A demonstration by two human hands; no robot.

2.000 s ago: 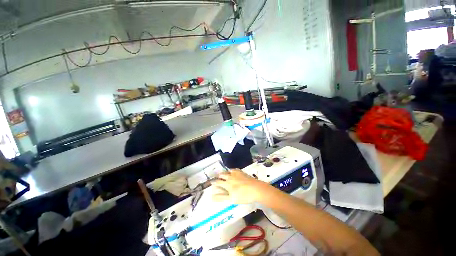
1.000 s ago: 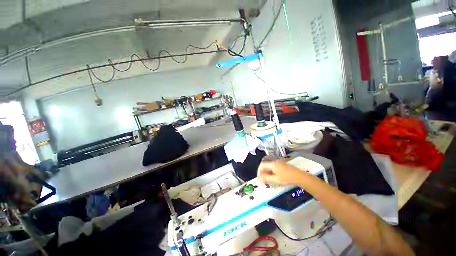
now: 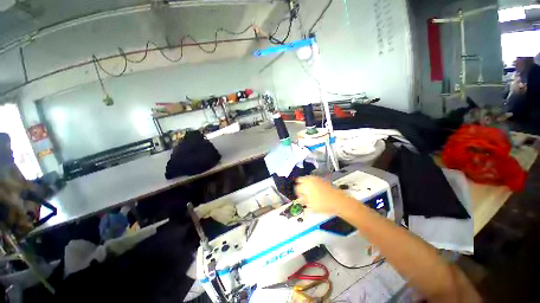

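The white lockstitch sewing machine (image 3: pixel 278 251) with a blue stripe stands in front of me. My right hand (image 3: pixel 315 193) is above the top of its head, behind the bright green round piece (image 3: pixel 295 209). Its fingers are bent and blurred, and I cannot tell whether they hold anything. My left hand is not in view. Scissors (image 3: pixel 312 283) with one red and one yellow-orange loop lie under the machine arm. Black fabric (image 3: pixel 130 266) lies left of the machine. The needle area is at the bottom edge and unclear.
Thread cones (image 3: pixel 280 127) and a stand with a blue bar (image 3: pixel 284 47) are behind the machine. An open white tray (image 3: pixel 237 204) holds scraps. A long pale table (image 3: pixel 118 183) bears a black heap. Red cloth (image 3: pixel 482 155) is at right. A person (image 3: pixel 522 89) is at far right.
My right hand moved from the machine's top left to its right part, then slightly back left beside the green piece. The green piece, absent at first, now shows on top. The view shifted.
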